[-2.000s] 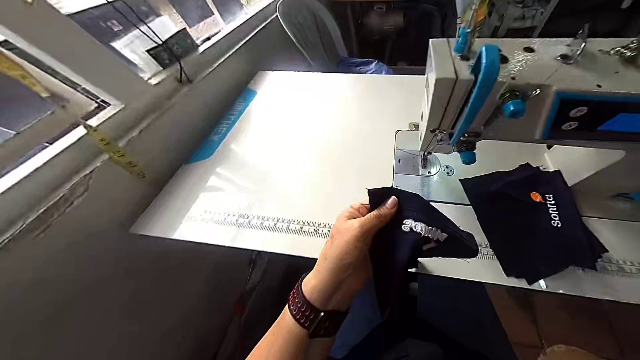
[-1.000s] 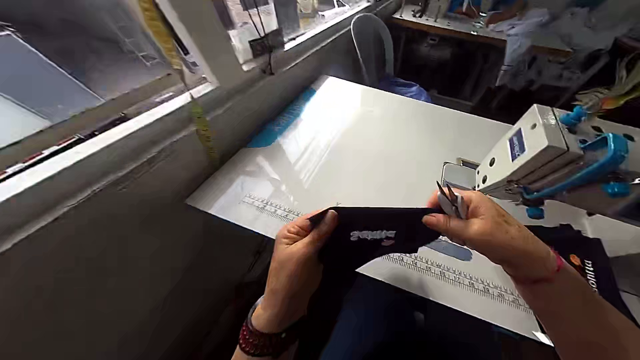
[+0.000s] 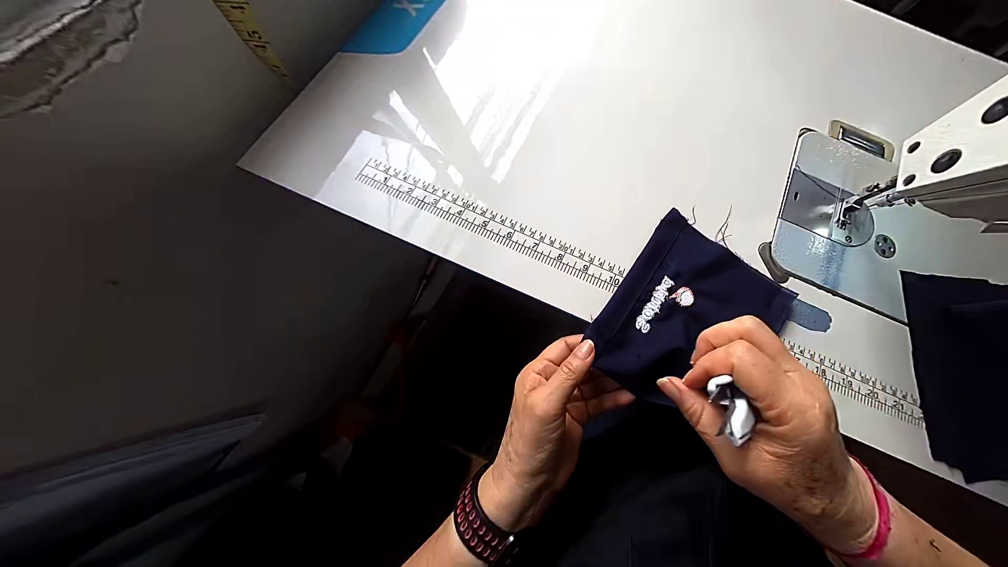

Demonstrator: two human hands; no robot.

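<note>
My left hand [image 3: 555, 409] pinches the lower left corner of a navy fabric piece [image 3: 709, 276] between thumb and fingers. The piece bears an embroidered logo, seen from its reverse side, and loose threads stick out along its upper edge. At the piece's lower edge is my right hand [image 3: 764, 417], thumb and forefinger close together. A small grey metal tool [image 3: 734, 411], apparently thread snips, is held in that palm; its blades are mostly hidden. Whether the right fingertips pinch the fabric or a thread cannot be told.
The fabric lies partly over the white sewing table [image 3: 669, 102] and its printed ruler scale [image 3: 488, 224]. To the right are the sewing machine's needle plate [image 3: 819, 213], the machine head [image 3: 957, 157] and another navy fabric piece [image 3: 961, 370]. A yellow measuring tape [image 3: 252, 35] hangs at the wall.
The fabric, stretched between both hands one second ago, now hangs tilted from my left hand. My right hand has moved to its lower edge. The view has swung downward and closer.
</note>
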